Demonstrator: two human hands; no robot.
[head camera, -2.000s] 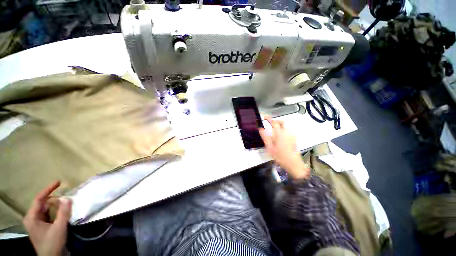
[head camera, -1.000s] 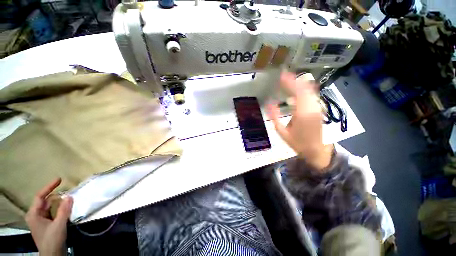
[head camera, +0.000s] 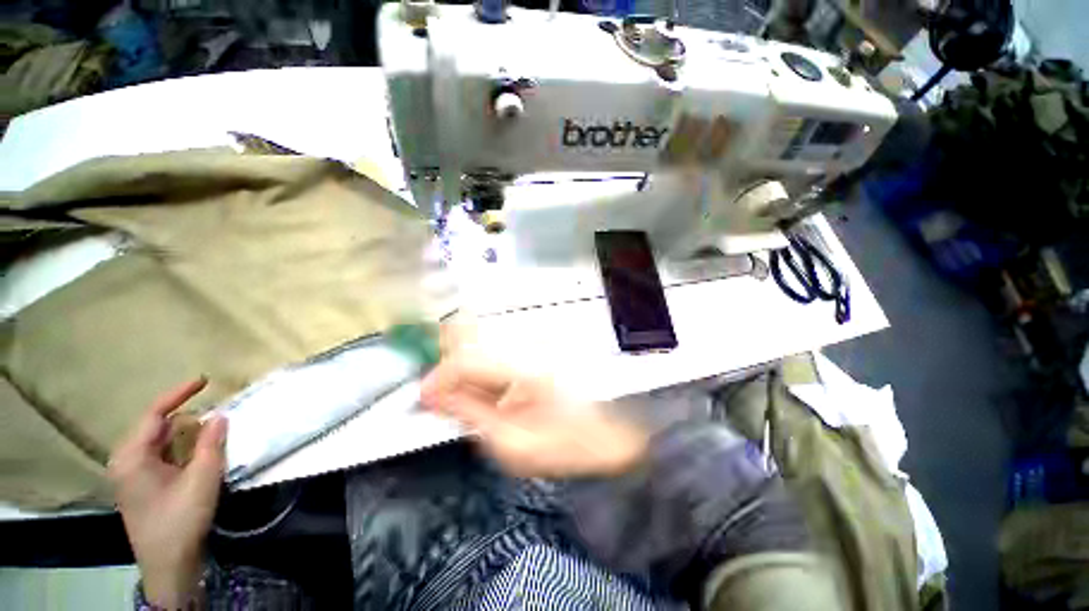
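Observation:
A khaki garment panel lies on the table left of the needle, with white lining showing along its lower right edge. My left hand grips the panel's lower edge between thumb and fingers. My right hand is blurred, at the panel's right corner. A small green thing shows at its fingertips, too blurred to name; whether the hand grips it or the cloth is unclear. The white brother sewing machine stands behind, its needle area lit beside the panel.
A dark smartphone lies on the machine table. Black-handled shears lie at the table's right end. Khaki and white cloth hangs beyond the front edge at the right. Blue bins and piled cloth stand farther right.
My right hand has moved left from near the machine's right side to the panel's corner, and a green thing now shows there. My left hand still holds the edge. The view has shifted slightly.

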